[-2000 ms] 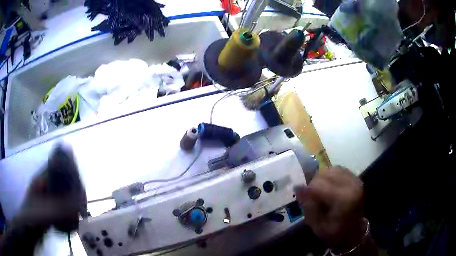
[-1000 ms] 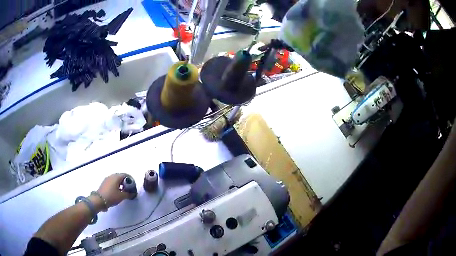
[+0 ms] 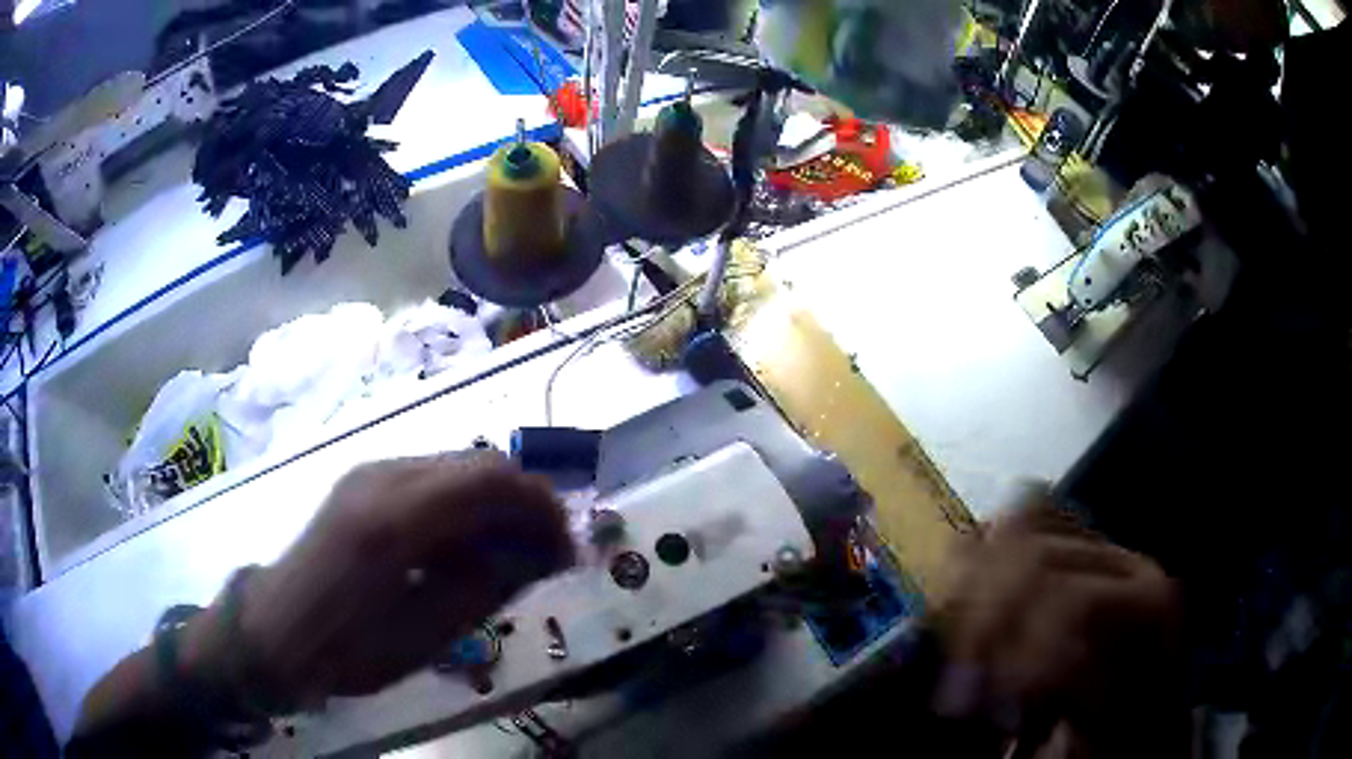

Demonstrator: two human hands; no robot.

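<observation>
The white sewing machine head (image 3: 697, 519) lies across the lower middle. My left hand (image 3: 415, 556) is blurred above its left half, back of the hand up with fingers curled; I cannot tell whether it holds anything. My right hand (image 3: 1053, 623) is blurred beyond the machine's right end, fingers bent, contents unclear. A dark blue spool (image 3: 556, 449) lies behind the machine head. A yellow-gold thread cone (image 3: 524, 208) and a dark cone (image 3: 676, 156) stand on round dark discs of the thread stand. The small spools are not clearly visible.
A blue tray (image 3: 863, 611) is at the machine's right end. White material (image 3: 334, 363) fills a trough behind the table. Black cut pieces (image 3: 297, 166) lie at the back left. Another sewing machine (image 3: 1134, 245) is at the right, and a yellow-brown board (image 3: 838, 423) runs between.
My left hand has moved from the small spools to above the machine head. My right hand has come back in beside the machine's right end. The view has shifted.
</observation>
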